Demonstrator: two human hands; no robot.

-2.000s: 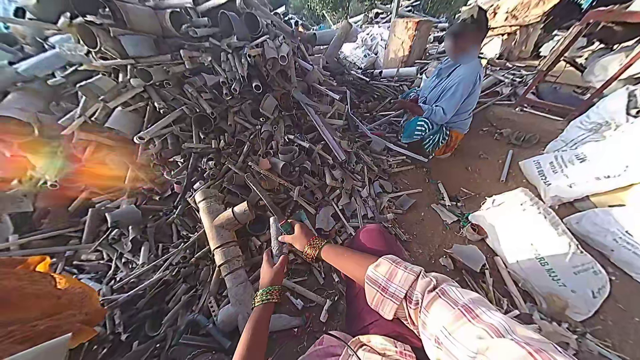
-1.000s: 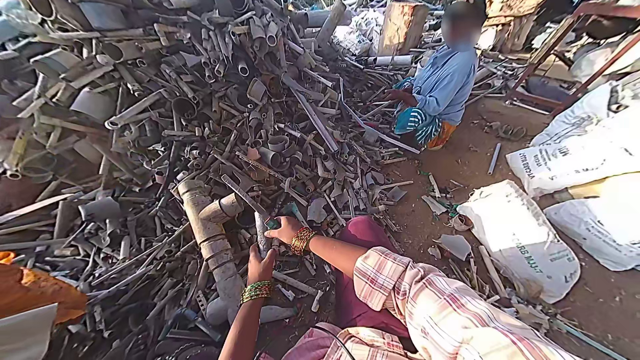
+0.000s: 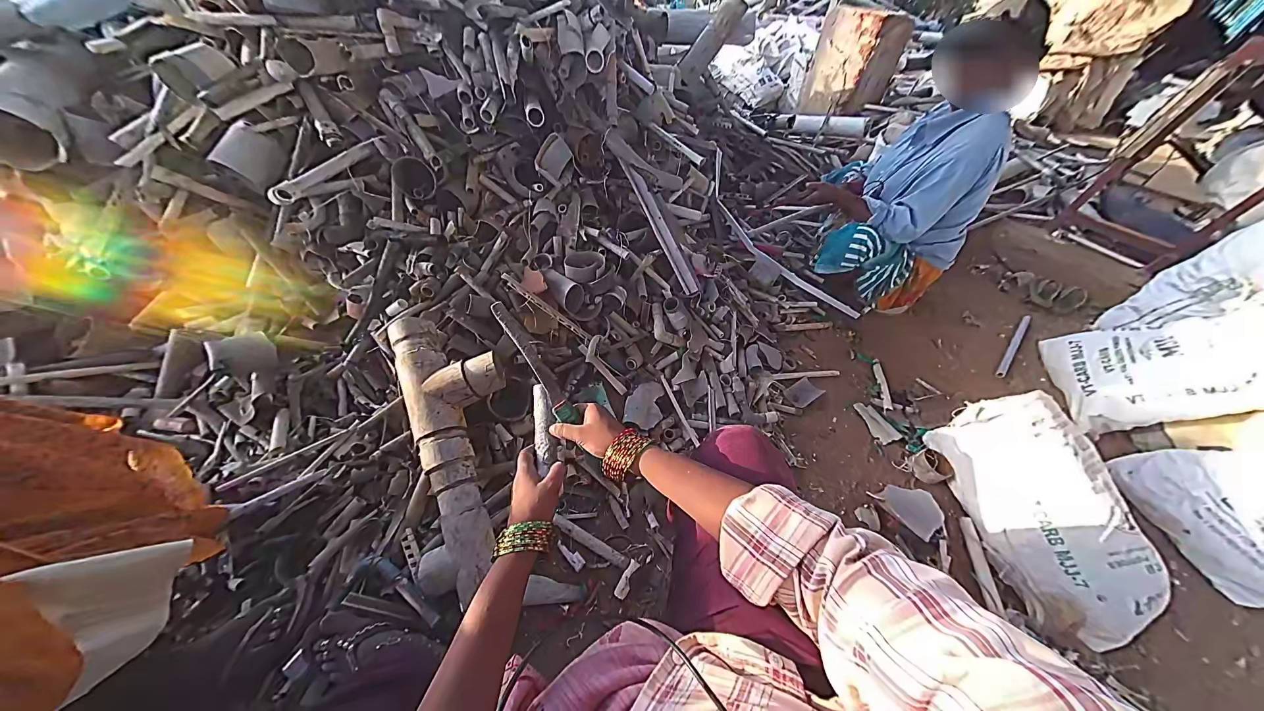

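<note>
My left hand (image 3: 536, 486) is closed around the lower end of a short grey pipe piece (image 3: 542, 423), which stands nearly upright. Just right of it, my right hand (image 3: 591, 431) grips the green handle of a long, dark-bladed tool (image 3: 525, 348), probably a knife; its blade points up and left, close beside the pipe piece. A large dirty pipe with a side branch (image 3: 437, 425) lies left of both hands. Around and beyond them spreads a heap of scrap plastic pipes (image 3: 583, 267).
A person (image 3: 928, 188) in a blue shirt crouches at the heap's right side. White woven sacks (image 3: 1047, 513) lie on the dirt at right, near a rusty metal frame (image 3: 1136, 168). Orange sheeting (image 3: 89, 484) is at the left edge, and a wooden block (image 3: 855, 59) stands behind.
Both hands keep hold of the pipe piece and the bladed tool, staying close together. The view has shifted slightly. Nothing else has plainly changed.
</note>
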